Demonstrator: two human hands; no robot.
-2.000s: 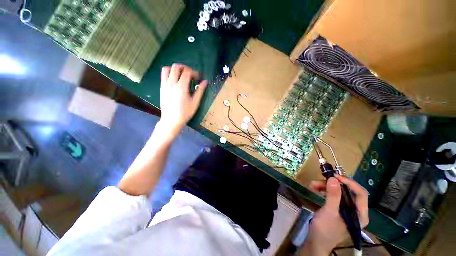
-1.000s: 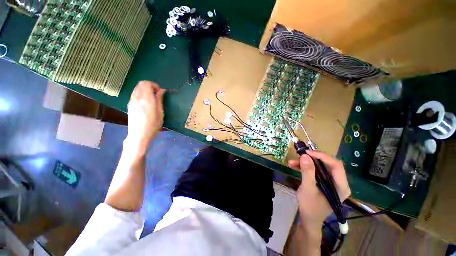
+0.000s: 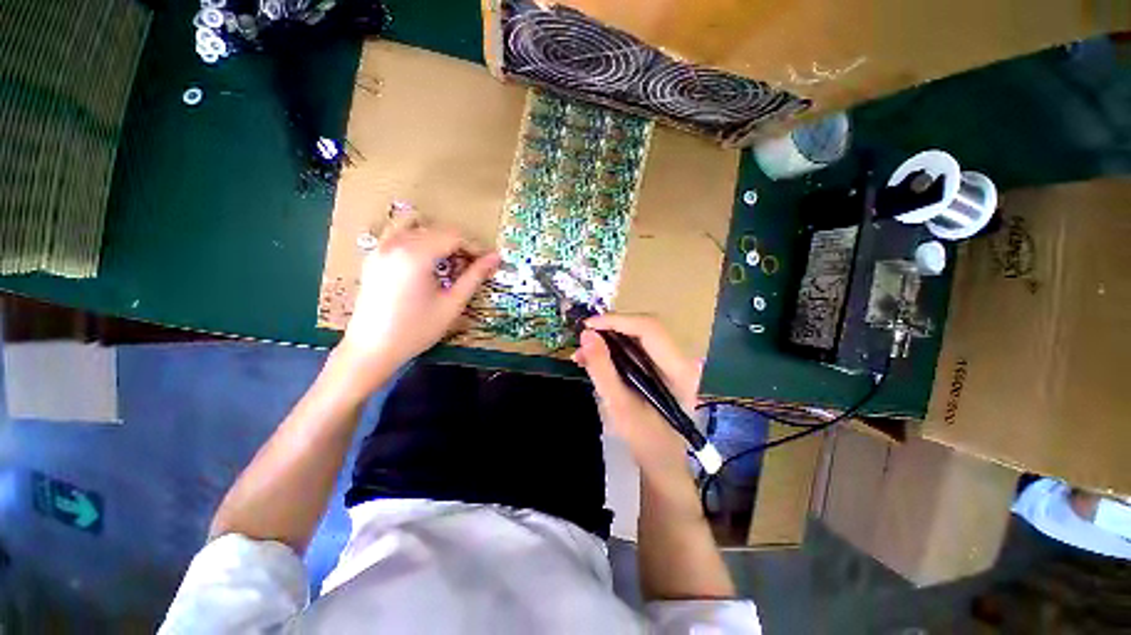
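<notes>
The green-white circuit board panel (image 3: pixel 577 174) lies flat on the cardboard work sheet (image 3: pixel 428 137). My right hand (image 3: pixel 639 372) is shut on the black soldering iron (image 3: pixel 651 395), its tip over the panel's lower part. My left hand (image 3: pixel 416 292) is at the panel's left edge, thumb and fingertips pinched close to the iron tip. A wired disc (image 3: pixel 444 267) shows between its fingers; the thin lead at the fingertips is hard to see. Another white disc (image 3: pixel 367 241) lies on the sheet left of this hand. The hand covers most of the dark leads trailing left.
A stack of panels (image 3: pixel 62 137) stands far left. Bundles of wired discs (image 3: pixel 248 19) lie upper left. A patterned strip (image 3: pixel 645 75) and carton (image 3: pixel 868 50) are behind the panel. A jar (image 3: pixel 806 143), loose rings (image 3: pixel 769 264), black box (image 3: pixel 831 273) and solder reel (image 3: pixel 974 205) are right.
The view has shifted right. My left hand has moved from the mat beside the sheet onto the panel's left edge. My right hand still holds the iron over the panel's lower part.
</notes>
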